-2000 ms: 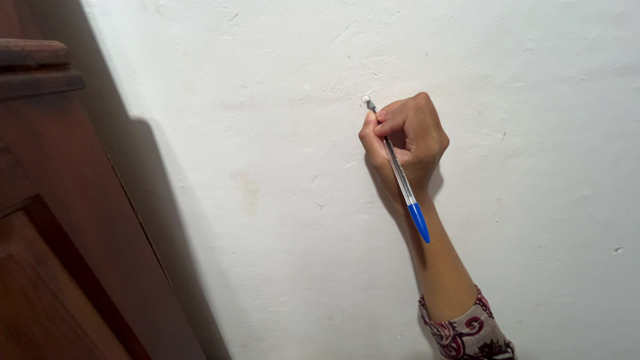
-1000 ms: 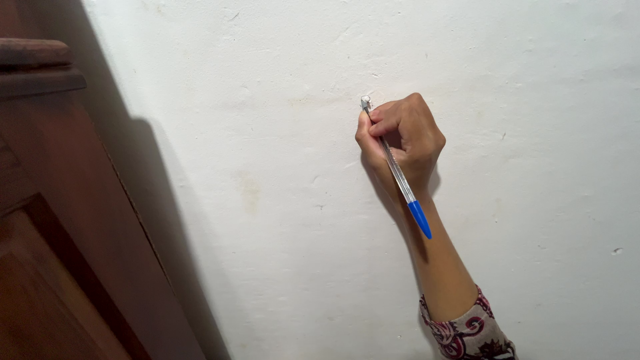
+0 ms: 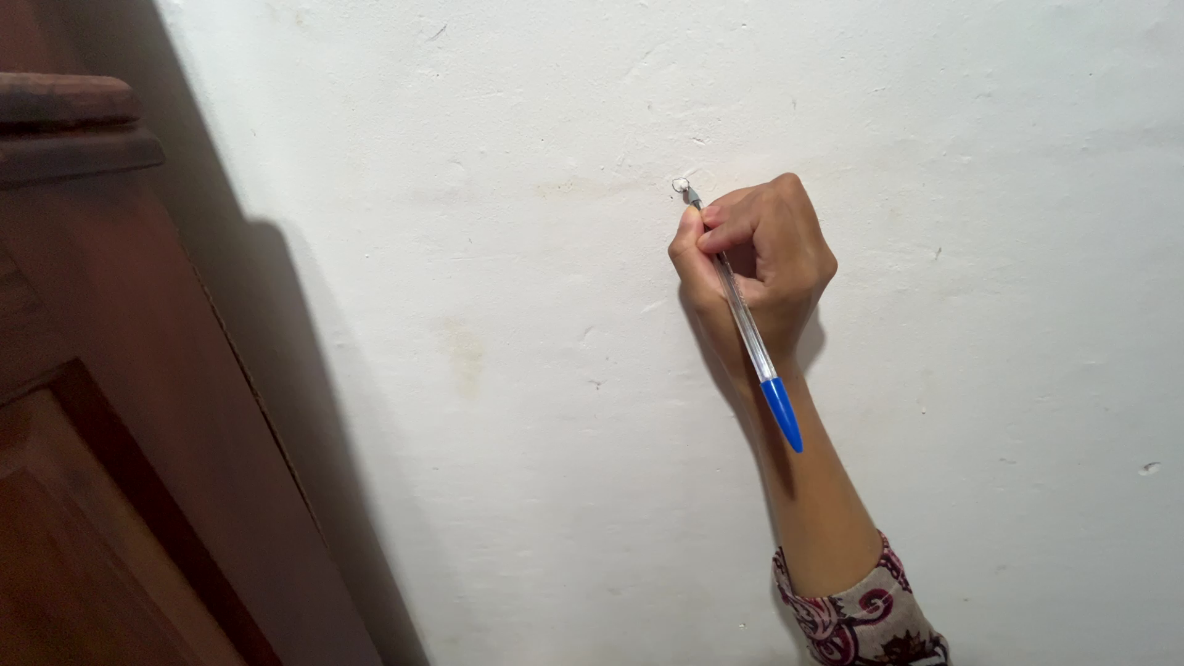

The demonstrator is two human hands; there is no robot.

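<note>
My right hand (image 3: 763,250) grips a clear ballpoint pen (image 3: 745,314) near its writing end, with the blue cap (image 3: 782,414) stuck on the rear end and pointing down toward my wrist. The pen's tip meets a white wall (image 3: 555,462) at the lower right of a small chipped spot (image 3: 681,185), which has a dark line around part of its edge. My fist rests against the wall, and a patterned sleeve (image 3: 860,615) covers the lower forearm. My left hand is out of view.
A dark brown wooden piece of furniture (image 3: 185,370) with a moulded edge and a panel stands along the left side, casting a shadow on the wall. The wall bears faint stains, small dents and another chip (image 3: 1149,468) at the far right.
The pen tip has shifted slightly around the chipped spot, and my right hand has moved a little with it. The grip on the pen looks the same.
</note>
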